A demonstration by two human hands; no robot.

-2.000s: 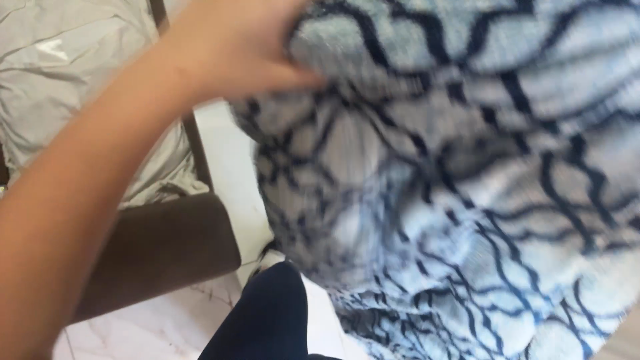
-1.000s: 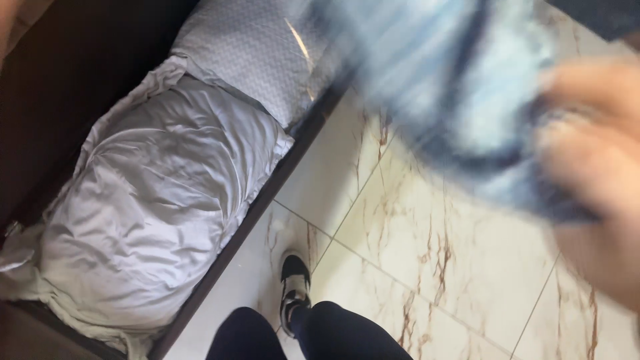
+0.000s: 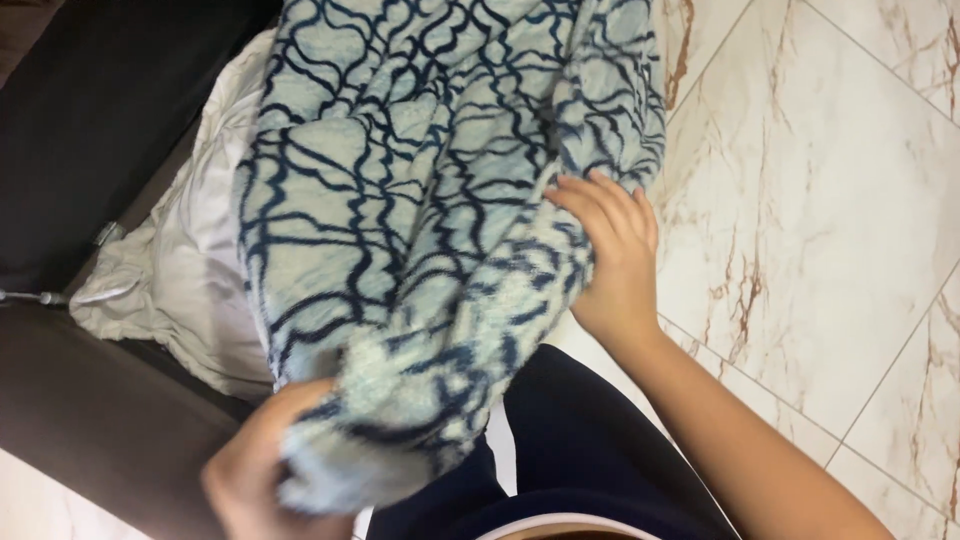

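A plush blanket [image 3: 465, 150], pale blue with a dark wavy lattice pattern, spreads from the top of the head view down toward my lap. At its lower left end, my left hand [image 3: 274, 457] grips the bunched edge, its fingers partly hidden by the cloth and blurred. My right hand [image 3: 611, 247] lies on the blanket's right side, its fingers spread over a fold; whether they pinch the cloth I cannot tell. A white, wrinkled fabric bundle, likely a pillow [image 3: 202, 277], shows from under the blanket's left edge.
Dark brown upholstered panels of a box-like piece of furniture [image 3: 97, 420] stand at the left, with a metal rod [image 3: 34, 298] at their corner. White marble-look floor tiles [image 3: 810, 225] with brown veins lie at the right. My legs in dark trousers are below.
The blanket now lies spread over much of the white bundle, which showed uncovered one second ago. Both my hands are now at the blanket. The view has shifted.
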